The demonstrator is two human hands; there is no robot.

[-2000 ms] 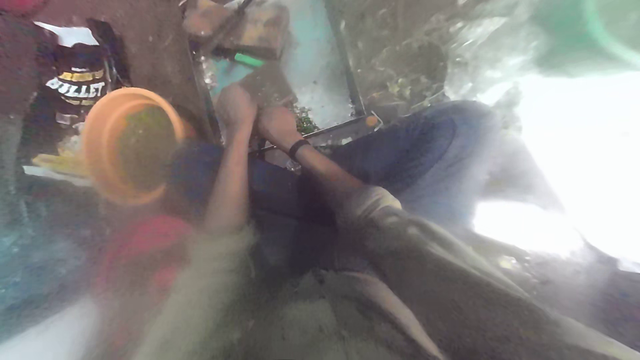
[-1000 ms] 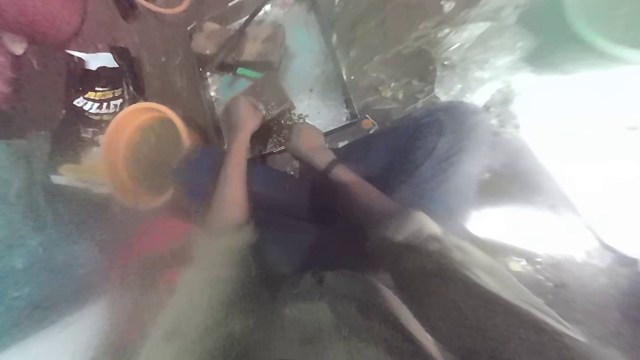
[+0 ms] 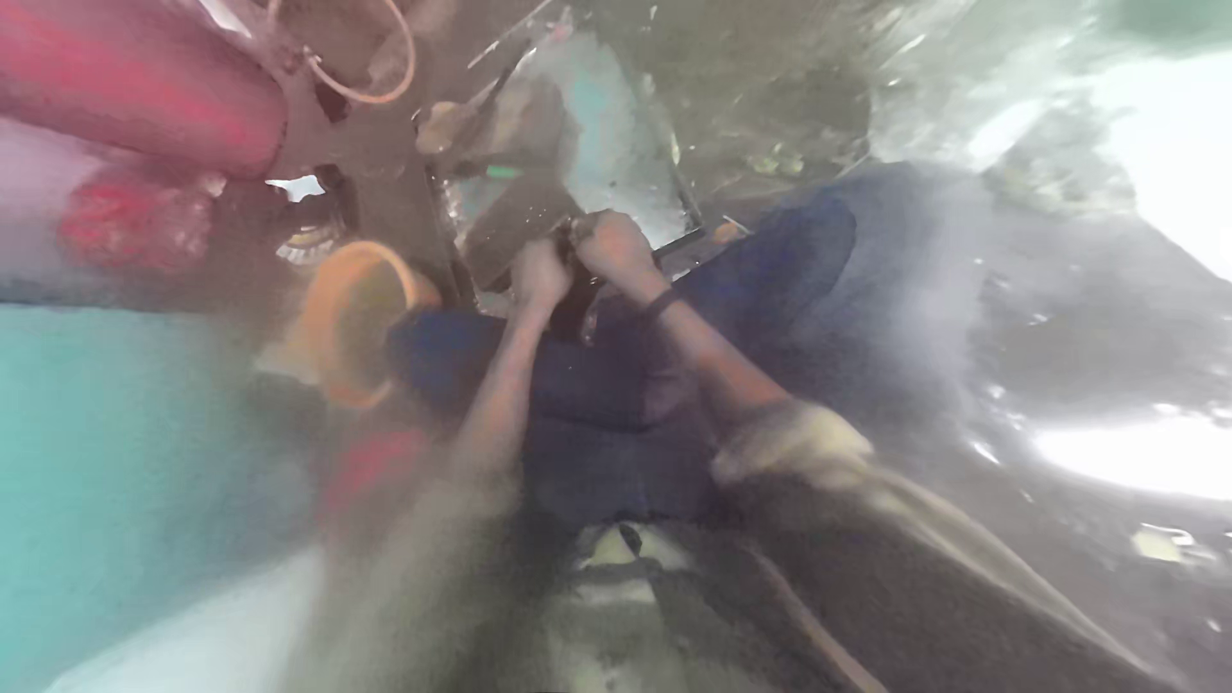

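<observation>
The head view is hazy. My left hand [image 3: 540, 274] is closed beside a dark object, too blurred to name, between my two hands. My right hand [image 3: 613, 247], with a dark band at the wrist, is nearly touching the left, its fingers curled at the same dark object. Under and beyond the hands lies a flat brown block [image 3: 515, 226] on a tray with a dark rim [image 3: 685, 207] and a pale blue-grey surface. A small green item [image 3: 501, 172] lies just past the block. What the fingers grip is hidden.
An orange bucket [image 3: 322, 327] stands left of my knee, with a dark bag bearing writing [image 3: 308, 243] behind it. Another round rim [image 3: 409, 58] is at the top left. A person's red sleeve [image 3: 144, 87] appears at the far left. My crossed legs border the tray.
My hands, apart one second ago, are now close together at the near edge of the block. The view has shifted, showing more of the red and teal shapes at left.
</observation>
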